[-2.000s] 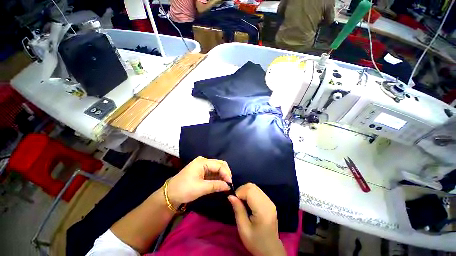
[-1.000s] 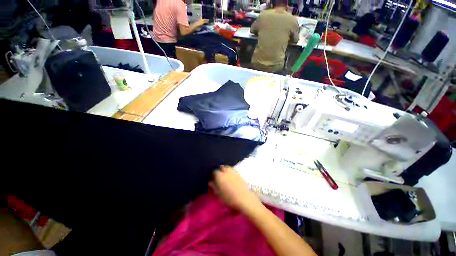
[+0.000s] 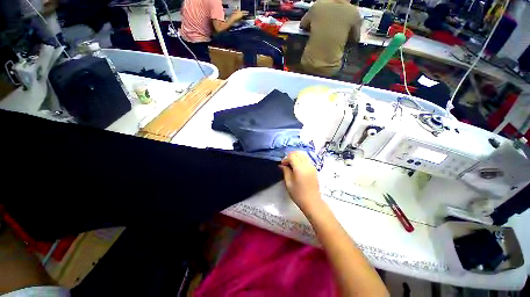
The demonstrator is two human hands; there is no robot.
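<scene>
A large black cut panel point(image 3: 133, 174) stretches from the left picture edge across the table's front to the machine. My right hand point(image 3: 300, 177) pinches its right corner, a little left of the needle area. My left hand is not in view; only part of the left forearm shows at the bottom left, and the cloth hides the rest. A smaller dark navy garment piece point(image 3: 261, 122) lies bunched behind the panel's corner. The white sewing machine point(image 3: 407, 145) has its presser foot point(image 3: 347, 154) just right of that piece.
Red-handled snips point(image 3: 399, 213) lie right of the needle. A scrap tray point(image 3: 511, 246) with dark bits is at the right end. A cardboard strip point(image 3: 185, 110) lies at left. A green-handled tool point(image 3: 385, 58) stands above the machine. Two people work beyond the fabric bin point(image 3: 255, 74).
The small panel held by both hands at first is replaced in front by the wide black panel. My right hand has moved forward with its corner towards the needle. My left hand has left view.
</scene>
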